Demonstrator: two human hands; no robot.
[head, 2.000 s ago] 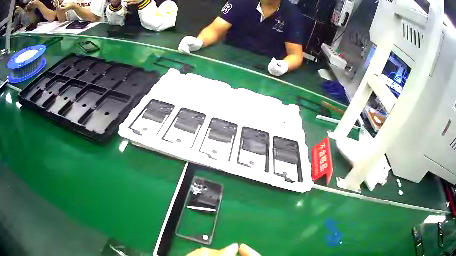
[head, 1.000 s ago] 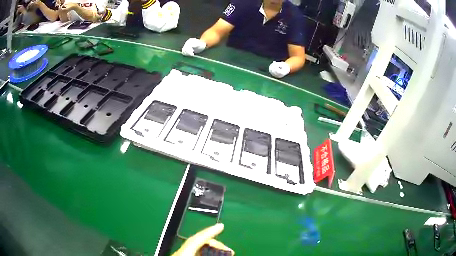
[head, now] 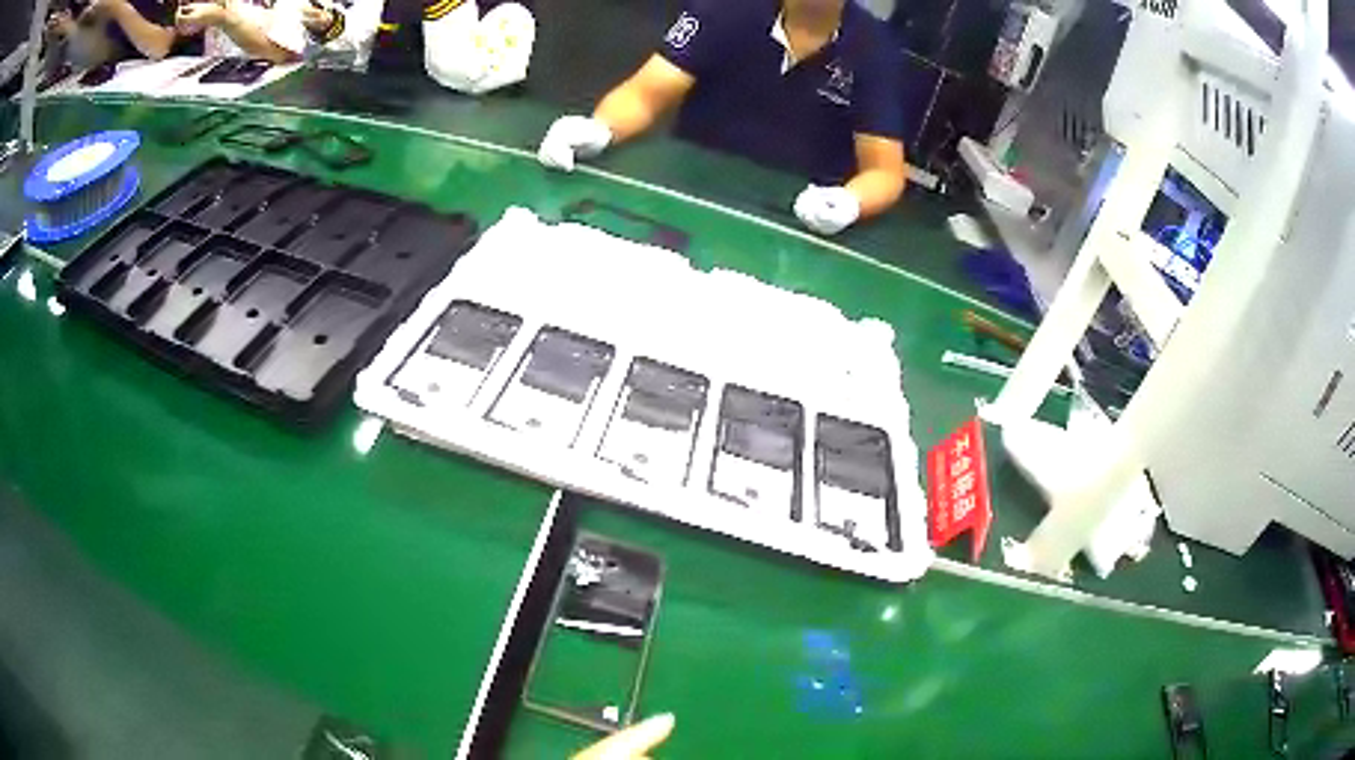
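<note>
A phone frame (head: 596, 631) with a thin shiny rim lies on the green surface, just right of a dark strip (head: 520, 624) with a pale edge. Its upper part is dark with a small shiny area; green shows through its lower part. My left hand (head: 627, 739) shows only as a blurred fingertip at the bottom edge, just below the frame's lower right corner. The rest of it is cut off, so any hold is hidden. My right hand is out of the picture.
Beyond the frame lies a white tray (head: 669, 305) with a row of dark-looking pockets. A black tray (head: 245, 305) and blue spool (head: 82, 181) are left. A red sign (head: 959, 490) and white stand (head: 1092, 312) are right. A gloved person sits opposite.
My left hand has dropped back towards the bottom edge; the dark ribbed thing by it is out of view. Items at lower right have shifted left. Thin black frames behind the trays have shifted right.
</note>
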